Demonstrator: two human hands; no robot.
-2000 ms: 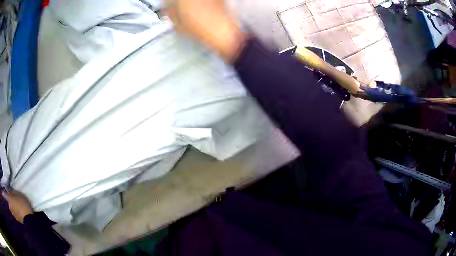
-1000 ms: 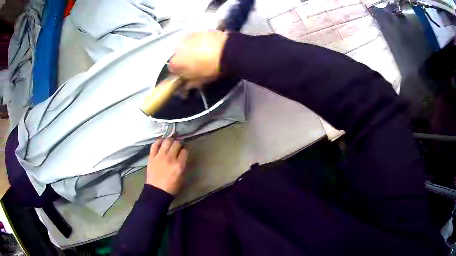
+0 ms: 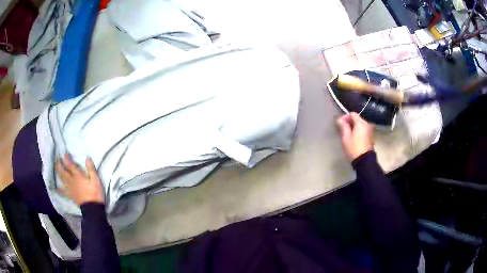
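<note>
The pale grey-blue garment (image 3: 176,112) is draped over the dark padded form (image 3: 28,160), which shows at its left end. My left hand (image 3: 80,181) lies on the garment near that end, fingers spread. The steam iron (image 3: 368,101), black with a pale edge and tan wooden handle, sits on the pale square-marked rest pad (image 3: 379,48) at the right. My right hand (image 3: 356,136) is just below the iron's near edge, off the handle, with its fingers curled and no object visible in them.
The off-white table cover (image 3: 235,197) has its edge along my front. A bright blue bar (image 3: 77,48) and crumpled pale cloth (image 3: 45,64) are at the far left. A blurred hose (image 3: 438,95) runs right from the iron. Small tools lie at the upper right.
The iron has moved from the garment to the rest pad, and my right hand has let go of its handle. My left hand has moved left along the garment. The view has shifted.
</note>
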